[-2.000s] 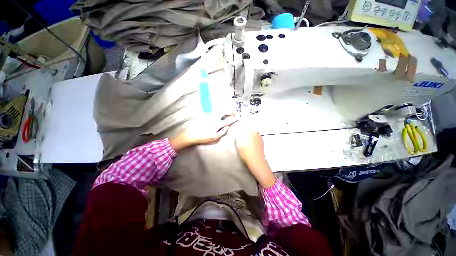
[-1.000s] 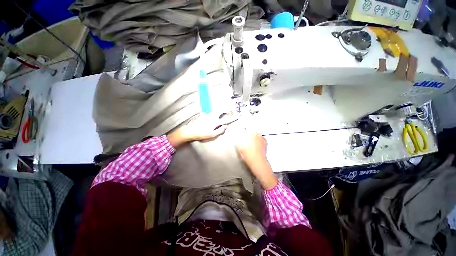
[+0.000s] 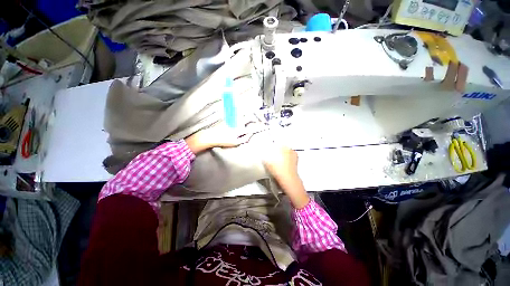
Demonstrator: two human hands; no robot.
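Observation:
The grey-brown garment panel (image 3: 162, 120) lies across the sewing machine bed and hangs a little over the front edge. My left hand (image 3: 219, 137) lies on the cloth left of the needle area, fingers pointing right. My right hand (image 3: 281, 161) holds the cloth edge just in front of the needle; its fingertips are washed out by the lamp. The presser foot and needle area (image 3: 269, 117) is just beyond my fingertips. A bright blue strip (image 3: 229, 103) shows upright left of the needle. The white Juki machine arm (image 3: 346, 61) extends to the right.
A heap of grey-brown cloth (image 3: 184, 25) lies behind the machine, another bundle (image 3: 447, 223) below at right. Yellow-handled snips (image 3: 462, 154) and small black parts (image 3: 415, 151) lie on the right end. A white board (image 3: 75, 134) is at left, red-handled snips (image 3: 27, 142) beyond. The control panel (image 3: 433, 15) is at the top.
The panel has moved away from me toward the machine, so less hangs over the front edge. My left hand has shifted slightly left. My right hand stays near the same place.

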